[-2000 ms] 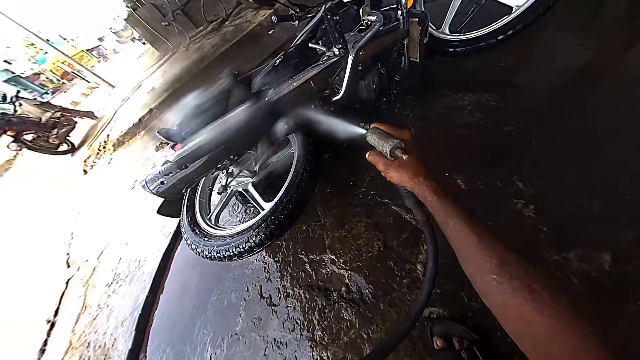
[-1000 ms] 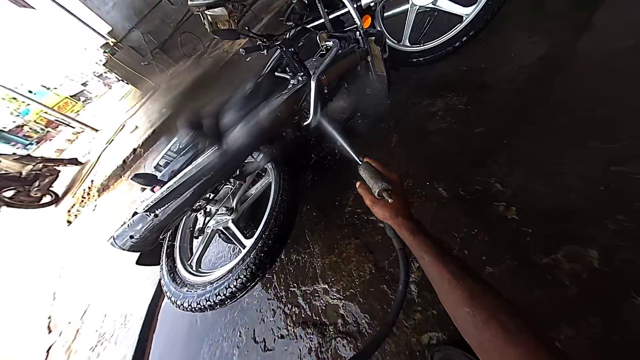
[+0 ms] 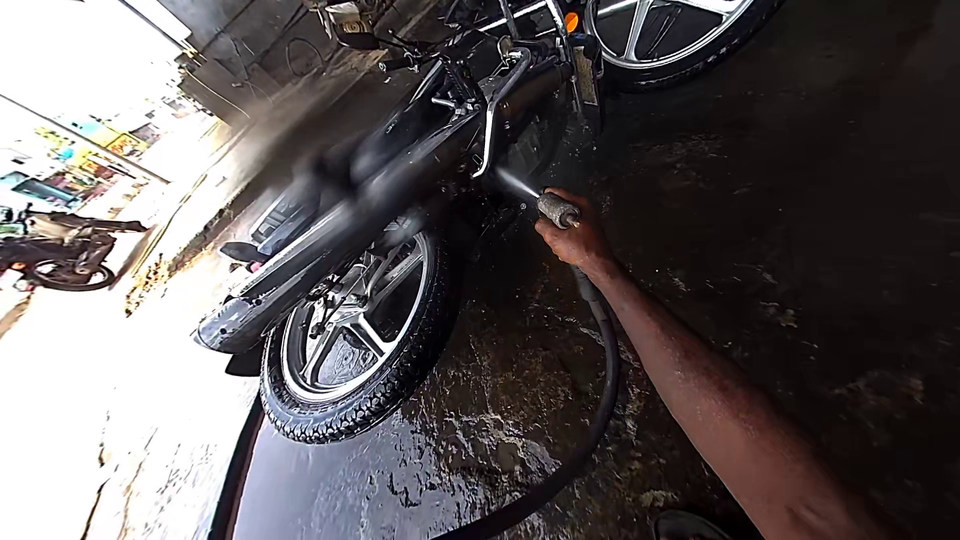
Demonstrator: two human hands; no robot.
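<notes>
My right hand [image 3: 581, 232] grips a spray nozzle [image 3: 559, 210] at the end of a dark hose [image 3: 609, 367]. A white jet of water [image 3: 517, 182] leaves the nozzle toward the lower middle of a dark motorcycle [image 3: 420, 165]. The hand is a short way off the motorcycle and does not touch it. Below the rear body, the spoked alloy wheel [image 3: 360, 319] has a wet black tyre [image 3: 390, 390]. Spray mist blurs part of the seat and side. My left hand is not in view.
The hose curves over the wet floor [image 3: 480, 450]. Another alloy wheel [image 3: 637, 37] and an orange reflector [image 3: 571, 22] are at the top. Another motorcycle [image 3: 67, 251] stands at the far left, near a wall [image 3: 232, 37]. Part of a foot [image 3: 686, 525] shows at the bottom edge.
The jet has moved from the area above the near wheel to the motorcycle's lower middle, near a curved metal bar. The nozzle stays in my right hand. The view has shifted.
</notes>
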